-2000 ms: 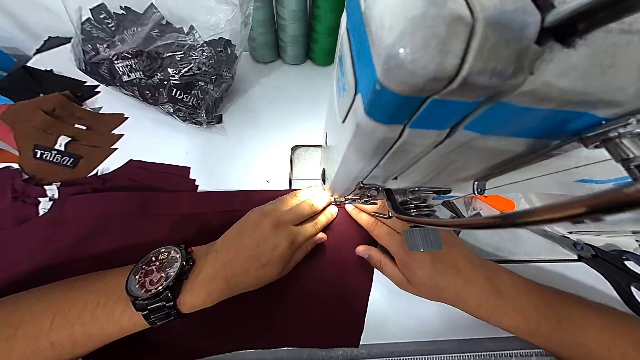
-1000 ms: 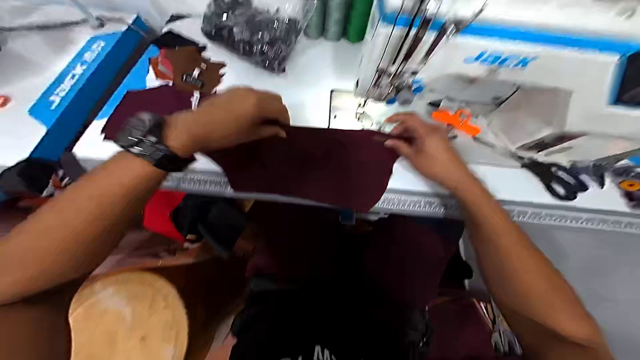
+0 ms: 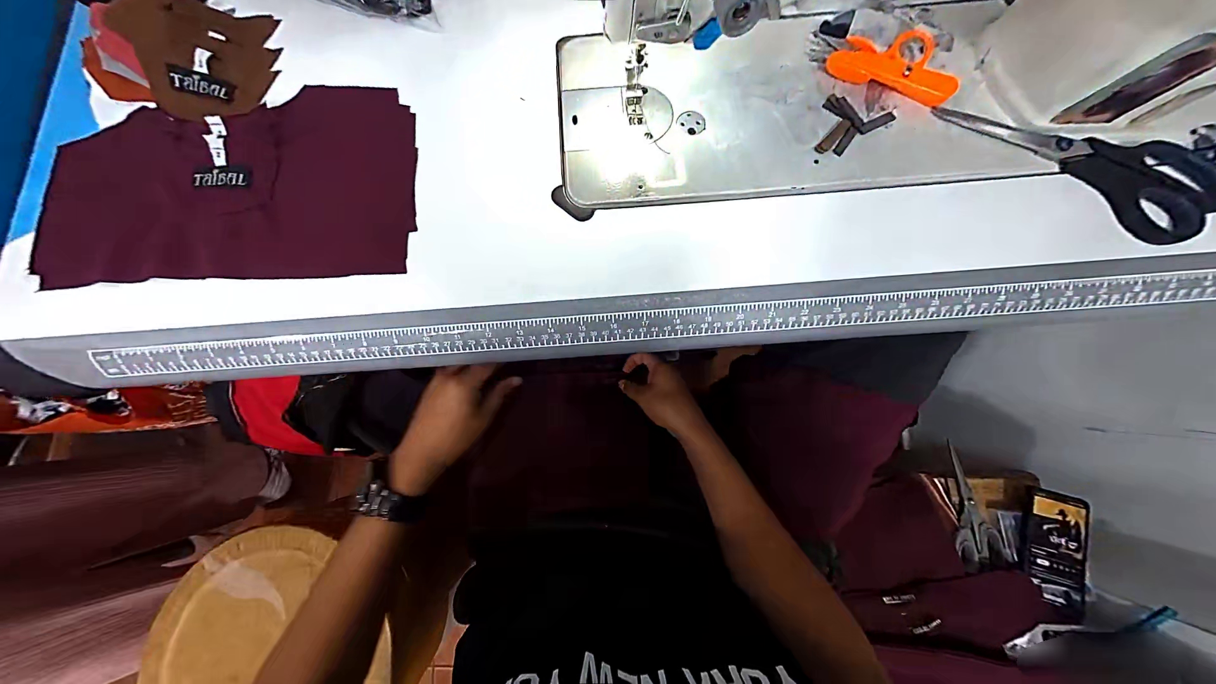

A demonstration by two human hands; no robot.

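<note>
My left hand (image 3: pixel 456 413), with a watch on its wrist, is at maroon fabric (image 3: pixel 570 437) over my lap, just below the table's front edge. My right hand (image 3: pixel 662 391) touches the same dark cloth to the right, thumb and index finger close together; whether either hand pinches it I cannot tell. The sewing machine's presser foot (image 3: pixel 635 95) stands over the metal needle plate with no cloth under it. A stack of maroon fabric panels (image 3: pixel 332 190) with a woven label lies on the table at left, below brown pieces (image 3: pixel 190 43).
A ruler strip (image 3: pixel 570 328) runs along the table's front edge. Black-handled scissors (image 3: pixel 1140 180) and an orange clip (image 3: pixel 893 68) lie at right. Below right are more maroon cloth (image 3: pixel 902 541), small scissors (image 3: pixel 971 532) and a phone (image 3: pixel 1056 546). A round wooden stool (image 3: pixel 247 608) stands lower left.
Both hands have moved from the machine, where they held maroon cloth, down below the table's front edge. The view has shifted downward. The cloth held over the table edge a second ago is off the tabletop.
</note>
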